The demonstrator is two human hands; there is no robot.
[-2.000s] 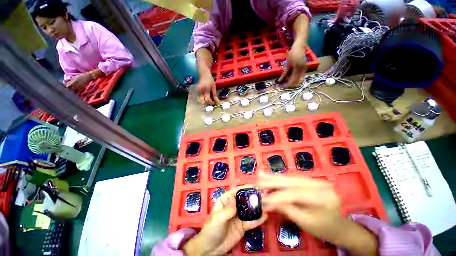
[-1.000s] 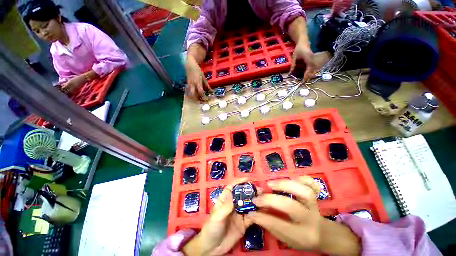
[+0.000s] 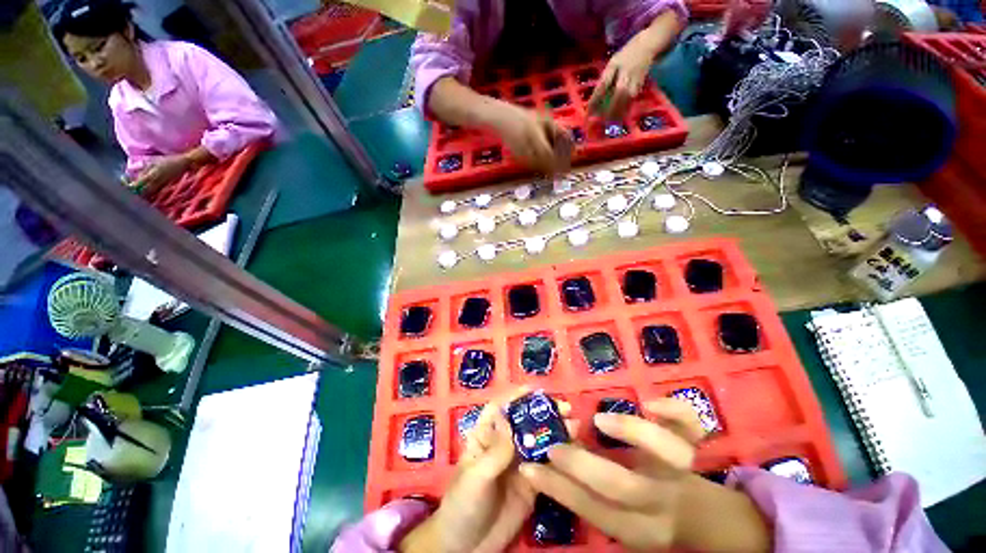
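Observation:
A watch head without a strap (image 3: 535, 425) is held upright in my left hand (image 3: 476, 491), its screen lit with small icons and facing me. My right hand (image 3: 633, 475) is close beside it, fingers spread, with a fingertip at the lower edge of the watch. Both hands are over a red compartment tray (image 3: 795, 378). Many of its pockets hold dark watch heads, such as one at the top right (image 3: 705, 274). One pocket at the right is empty. My hands hide part of the lower rows.
White charging discs (image 3: 676, 224) on cords lie beyond the tray. A spiral notebook (image 3: 903, 378) and a bottle (image 3: 903, 254) are right, a dark fan (image 3: 881, 130) behind. White sheets (image 3: 243, 464) and a metal post (image 3: 184, 243) are left. Two people in pink work at other red trays.
The watch screen has gone from dark to lit icons. My right hand has come in close to the watch. The person opposite has moved both hands over their tray, and the watches are gone from the charging discs.

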